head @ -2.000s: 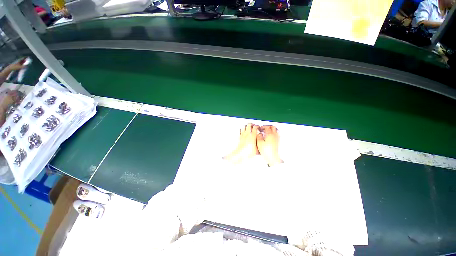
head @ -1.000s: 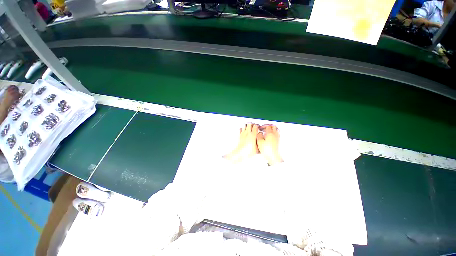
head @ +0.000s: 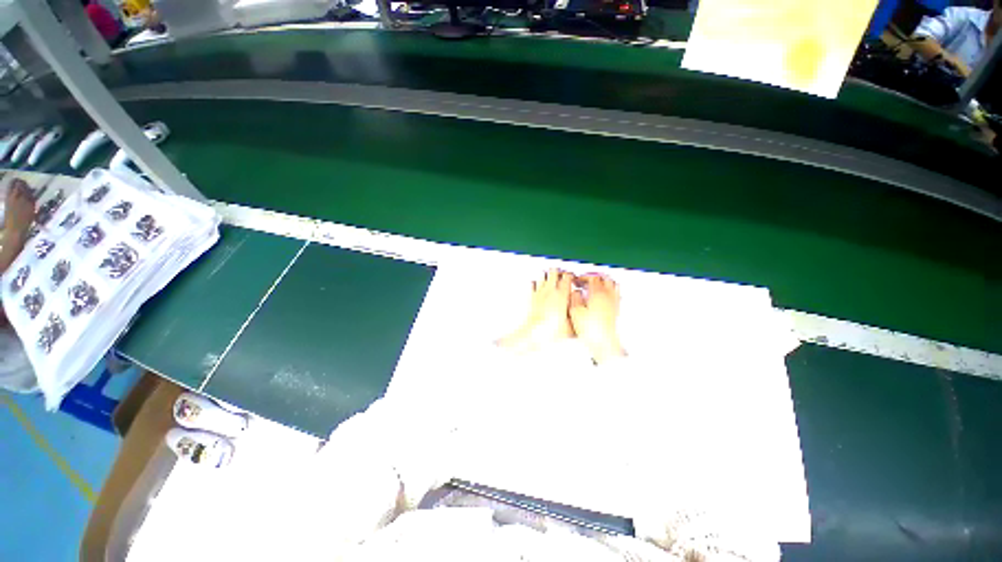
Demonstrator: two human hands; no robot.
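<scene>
My left hand [head: 545, 312] and my right hand [head: 597, 316] lie side by side on the white work mat [head: 681, 417], near its far edge. Both hands are bare, backs up, with their fingers pointing at the conveyor. Their inner edges touch or nearly touch. A small dark and purplish patch shows between the fingertips; I cannot tell if it is a held part. The palms are hidden and the wrists are washed out by glare.
A green conveyor belt [head: 440, 165] runs behind the mat, with white handheld devices [head: 99, 143] at its left. A tray of bagged metallic parts [head: 93, 263] sits left, beside another person's hand [head: 17, 220]. An open carton [head: 121, 461] holds white devices [head: 209, 415]. A pale-yellow sheet [head: 778, 42] hangs above.
The other person's hand at the left has drawn back from the belt, where white devices now show. The view has shifted slightly. My hands have kept their place on the mat.
</scene>
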